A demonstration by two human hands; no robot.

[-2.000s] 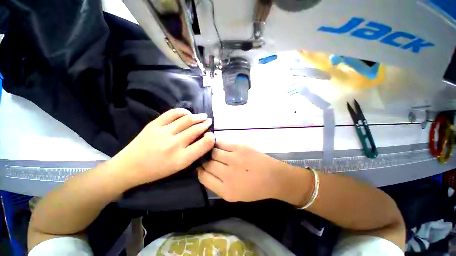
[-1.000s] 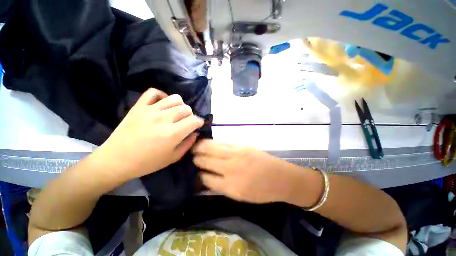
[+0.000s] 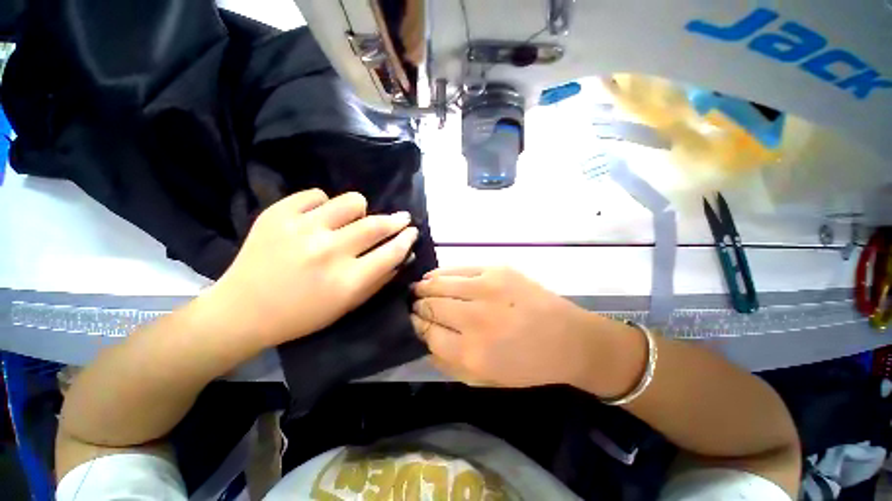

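A black garment piece (image 3: 147,137) covers the left of the white table and runs under the machine's needle area (image 3: 428,110). My left hand (image 3: 318,259) lies on the cloth, its fingertips pinching cloth near the right edge. My right hand (image 3: 489,318) holds the garment's right edge just below, between thumb and fingers. The fingertips of both hands are close but apart. A dark cylindrical attachment (image 3: 492,142) stands right of the needle. What lies under my left palm is hidden.
The white JACK machine head (image 3: 626,49) spans the top. Green thread snips (image 3: 732,256), a pale strip (image 3: 664,259), a yellow translucent bundle (image 3: 719,137) and red-yellow scissors handles (image 3: 869,284) lie right. A ruler (image 3: 88,318) runs along the front edge.
The cloth near the needle lies flatter than one second ago, and its lower part is spread wider. My right hand has moved slightly right with the edge. The view has shifted a little.
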